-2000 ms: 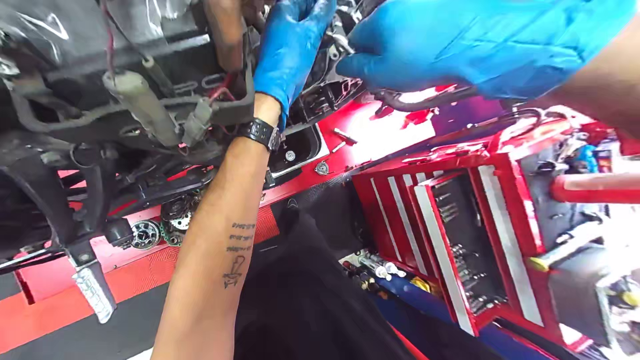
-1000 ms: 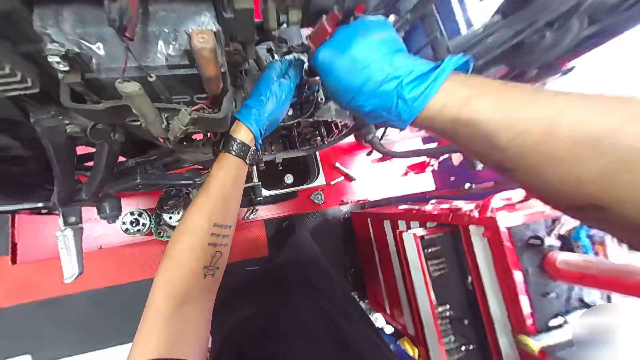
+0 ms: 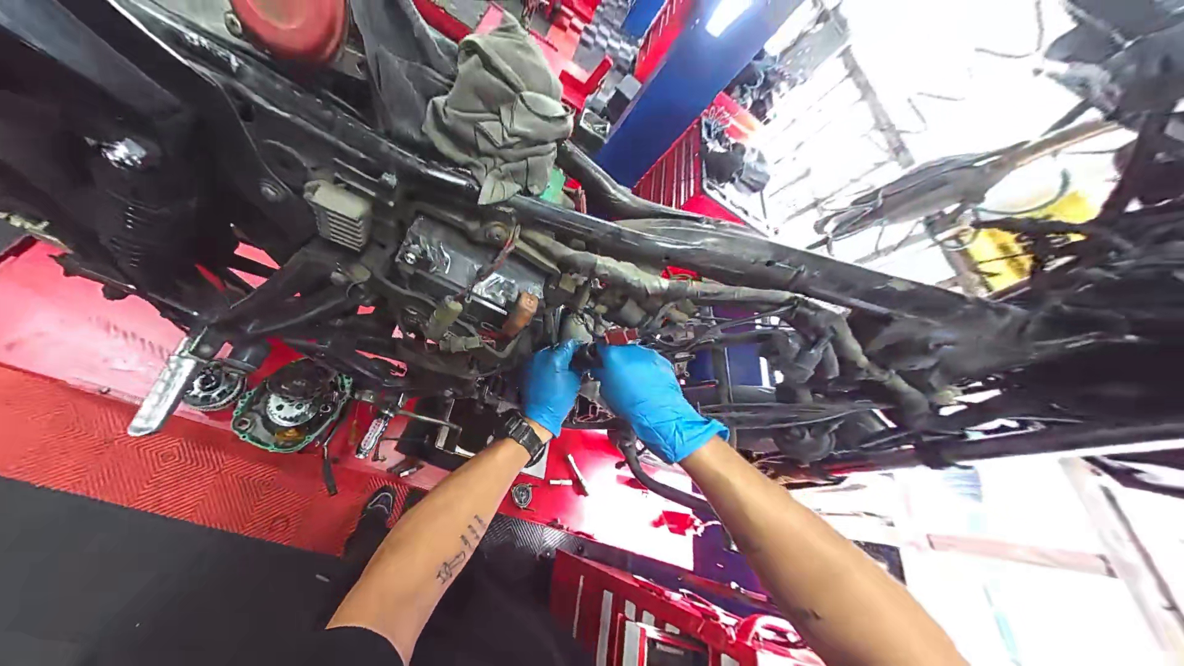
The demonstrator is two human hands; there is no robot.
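Observation:
My left hand [image 3: 552, 384], in a blue glove with a watch at the wrist, has its fingers in the middle of a stripped motorcycle's frame [image 3: 740, 264]. Close on its right, my right hand [image 3: 643, 393], gloved too, reaches among wires and connectors beside a red connector [image 3: 621, 336]. A small dark part shows between the fingertips; which hand grips it is unclear. To the left of my hands sit the battery [image 3: 462, 264], a brown-orange part [image 3: 521, 314] and a pale wire connector [image 3: 444, 317]. A grey-green cloth [image 3: 504, 106] lies over the frame's top.
Below the motorcycle, a red surface holds a round cover with a green gasket [image 3: 291, 407], a gear [image 3: 213, 384], a black tray [image 3: 462, 425] and small tools. A metal footrest [image 3: 166, 393] juts out at left. The red tool cabinet [image 3: 638, 610] stands at the bottom, a blue post [image 3: 684, 83] behind.
The view has swung and pulled back a lot, now taking in much more of the motorcycle. Both hands remain close together among the wiring.

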